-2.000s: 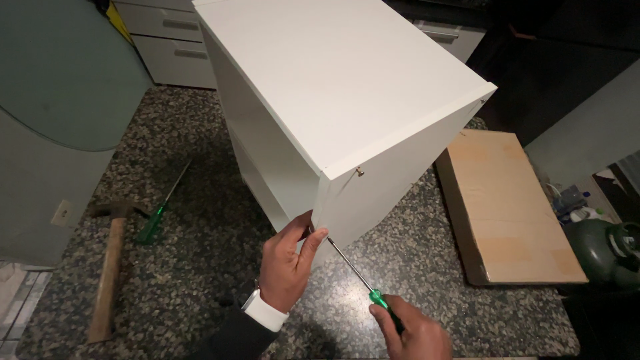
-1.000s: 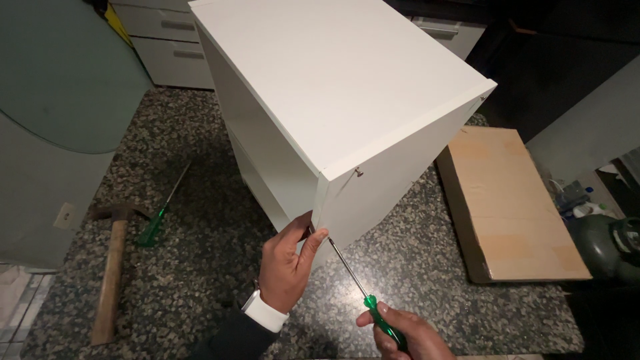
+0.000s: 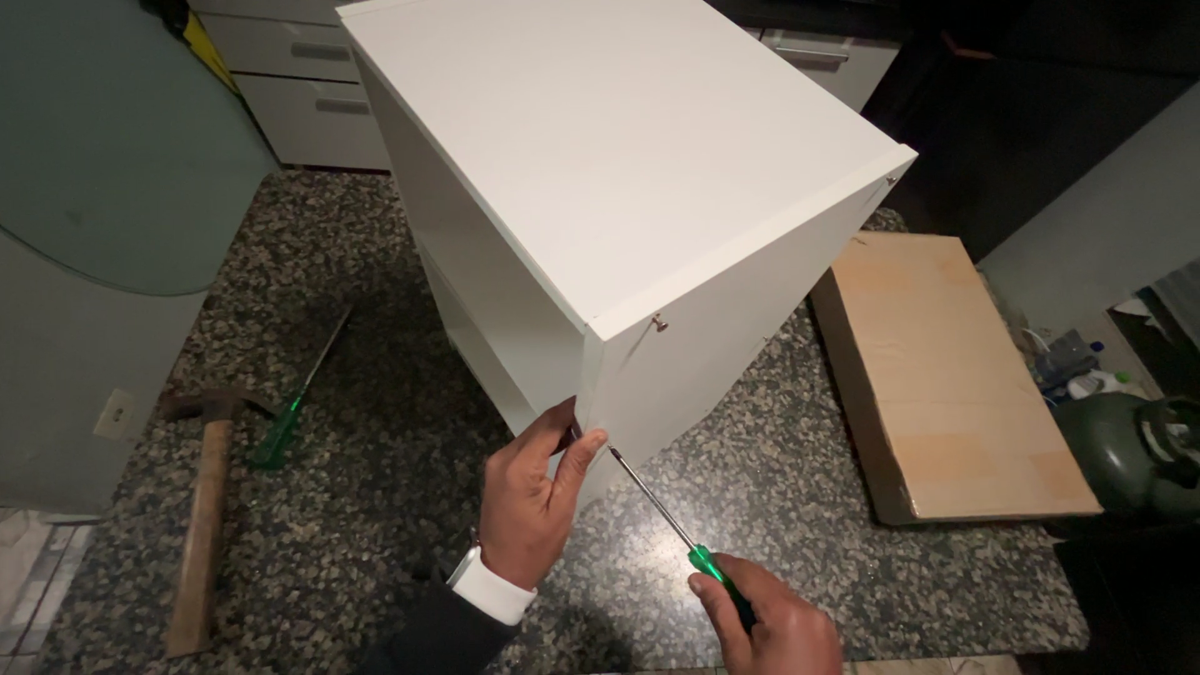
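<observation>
A white panel cabinet (image 3: 637, 159) with an open front stands on the speckled stone countertop (image 3: 394, 534). My left hand (image 3: 534, 497), with a white band at the wrist, pinches the cabinet's near edge between thumb and fingers. In my right hand (image 3: 773, 614) is the green handle of a screwdriver (image 3: 656, 502); its tip meets the side panel just beside my left thumb. Whether a screw sits at the tip cannot be told. One screw (image 3: 660, 323) sticks out of the panel near the top corner, and another screw (image 3: 892, 179) protrudes at the far corner.
A claw hammer (image 3: 202, 525) with a wooden handle and a second green screwdriver (image 3: 291, 417) lie on the left. A flat cardboard box (image 3: 956, 375) rests on the right, with a dark green gas cylinder (image 3: 1116, 450) beyond it. White drawers (image 3: 300, 94) stand behind.
My right hand has shifted its hold on the screwdriver's handle. My left hand stays at the cabinet's edge, and the screwdriver's tip remains beside it.
</observation>
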